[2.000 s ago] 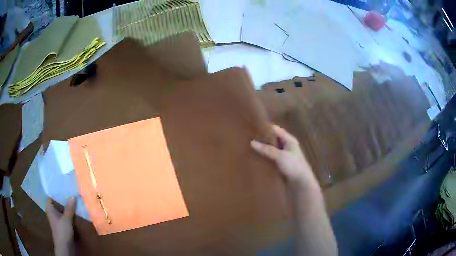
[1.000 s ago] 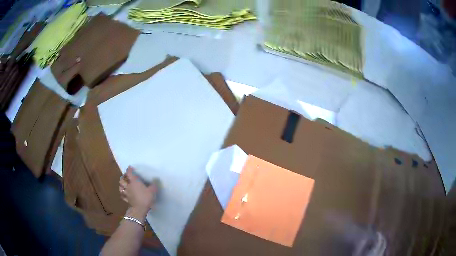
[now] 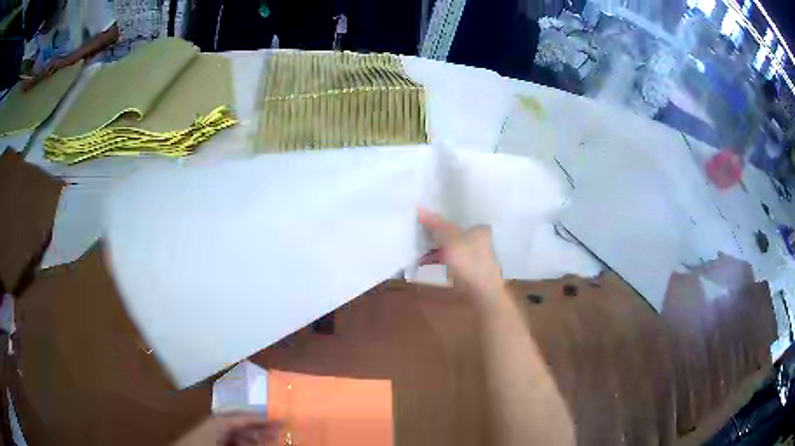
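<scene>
A large white sheet spans the middle of the view, over the brown panels. My right hand grips it near its right part; the sheet is lifted and blurred there. Brown cut panels lie below it, fanned in strips towards the right. An orange ticket lies on them at the bottom, with a white slip at its left. My left hand is blurred and cut off by the bottom edge, over the ticket's left side; its grip cannot be made out.
Yellow-edged panels and a fanned olive stack lie on the far side. More brown panels are at the left. White sheets and a red lump lie to the right. A person's arm shows at the upper left.
The white sheet was lying flat at the left under a hand; it is now raised across the middle in my right hand. The view has shifted, and the ticket sits lower, at the bottom edge.
</scene>
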